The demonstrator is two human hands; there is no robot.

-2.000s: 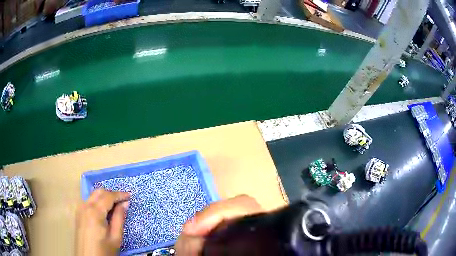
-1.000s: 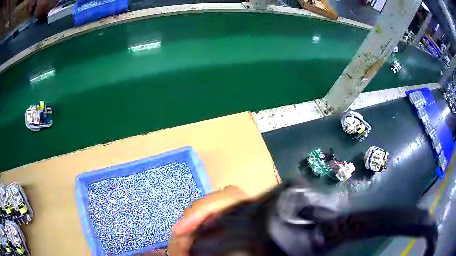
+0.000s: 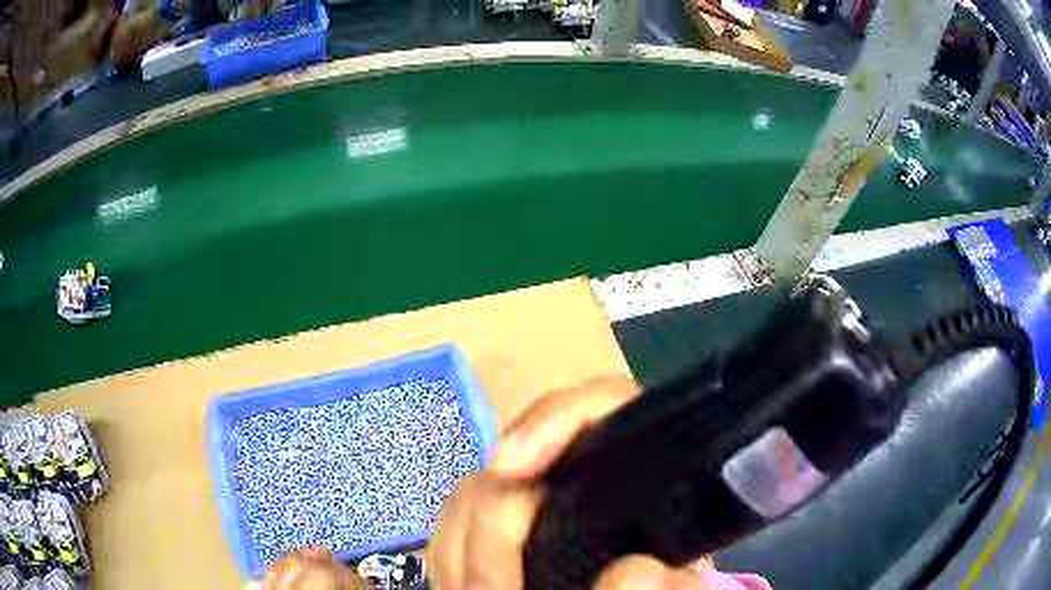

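My right hand [image 3: 507,507] is closed around the black electric screwdriver [image 3: 703,449], which has a pale label and slants up to the right. My left hand [image 3: 311,570] is at the bottom edge, mostly cut off, beside a small white and black electronic assembly [image 3: 394,570]. Whether its fingers grip the assembly cannot be told. The blue bin [image 3: 219,461] of tiny silvery screws [image 3: 352,467] lies just beyond the hands. The screwdriver's tip is hidden.
The bin lies on tan cardboard [image 3: 150,461]. Stacked assemblies [image 3: 46,455] are at the left edge. The green conveyor [image 3: 403,219] carries a unit [image 3: 84,294] at left. A rusty post [image 3: 824,173] stands right of centre. The black cord [image 3: 1020,380] curves down at right.
My left hand has left the bin and now shows at the bottom edge. The screwdriver has tilted up and right, hiding the loose units on the dark surface. The conveyor unit has moved left.
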